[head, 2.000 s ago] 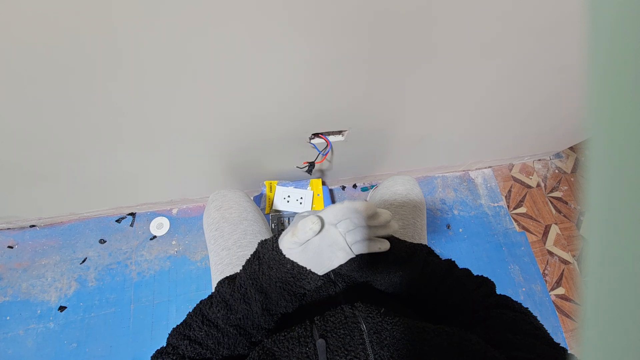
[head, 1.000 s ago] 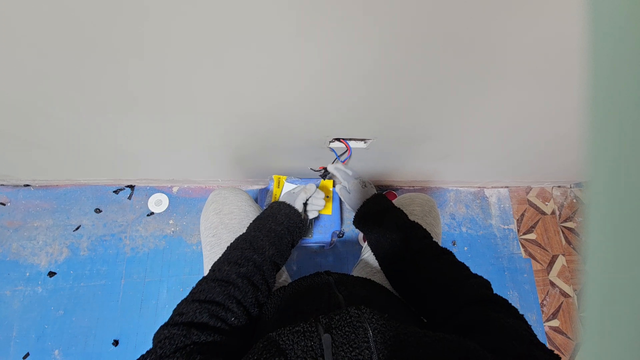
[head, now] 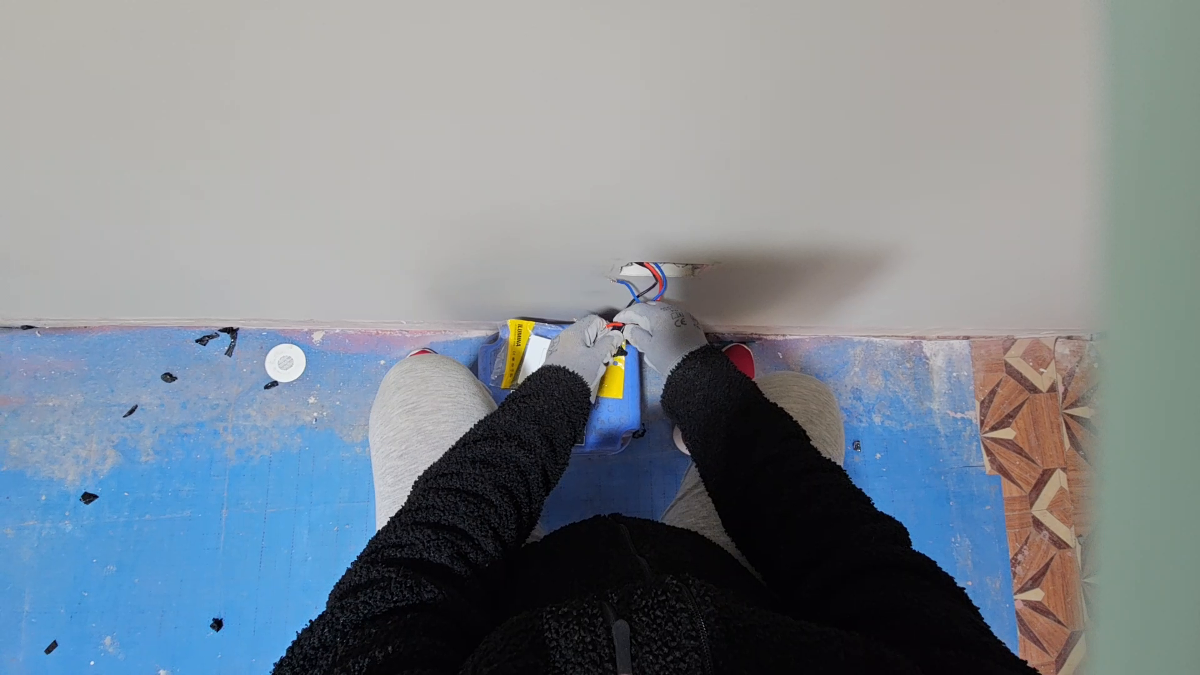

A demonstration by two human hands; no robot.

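Red, blue and black electrical wires [head: 658, 280] come out of a rectangular wall opening [head: 689, 269] low in the wall. My left hand [head: 583, 347], in a pale glove, is closed at the wires' lower end, where a short red piece shows between the hands. Touching it from the right, my gloved right hand [head: 662, 335] pinches the wires just below the opening. Under my left hand lies a white faceplate in a yellow-marked package [head: 517, 352], partly hidden, on a blue plastic case [head: 619, 429]. Fingers cover the wire tips.
Blue sheeting [head: 309, 487] covers the floor along the wall, with black scraps [head: 89, 498] scattered on it. A white round disc [head: 285, 363] lies at the left. Patterned wood-look flooring [head: 1031, 487] shows at the right, beside a blurred green vertical edge [head: 1153, 337]. My knees flank the case.
Two seconds ago my hands were together over the case, in front of the faceplate. Both have since moved up to the wires, and my left hand now meets the right one there.
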